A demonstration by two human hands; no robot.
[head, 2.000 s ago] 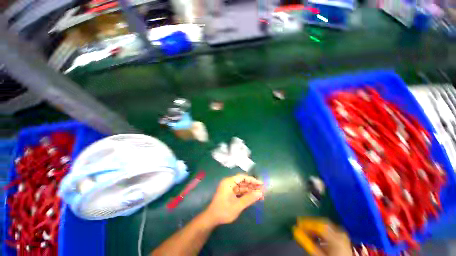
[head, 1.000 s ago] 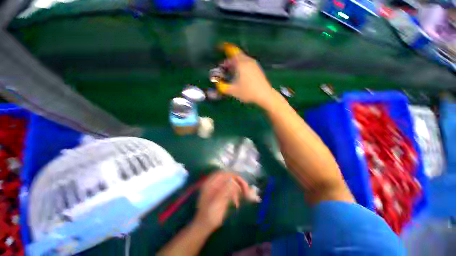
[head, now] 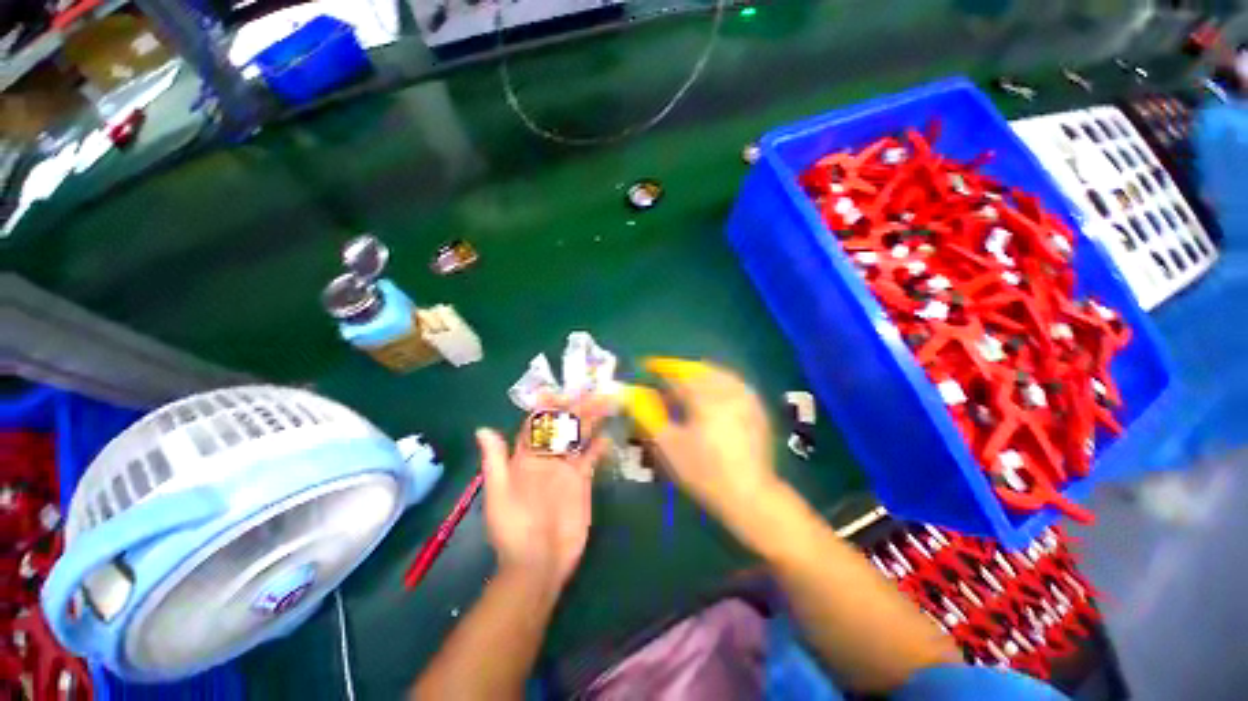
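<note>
My left hand [head: 542, 507] is palm up over the green surface, with a small black-rimmed watch housing [head: 554, 433], gold inside, lying on its fingers. My right hand [head: 719, 436], with yellow finger cots on thumb and finger, is just to the right of it. It is blurred, and whether it holds anything cannot be told. A crumpled white wipe [head: 586, 367] lies just beyond my left hand. Two more housings lie farther out, one at the left [head: 455, 256] and one at the centre [head: 643, 193].
A desk fan [head: 247, 527] stands left, beside a red pen [head: 445, 531]. A pump bottle [head: 383, 326] stands against a white block [head: 450, 336]. A blue bin [head: 851, 359] of red clamps is right, a white tray [head: 1191, 260] beyond it. A black-and-white part [head: 802, 423] lies near the bin.
My right hand has come back from the far housings to beside my left hand. My left hand now shows a housing on its upturned fingers. The camera view has shifted.
</note>
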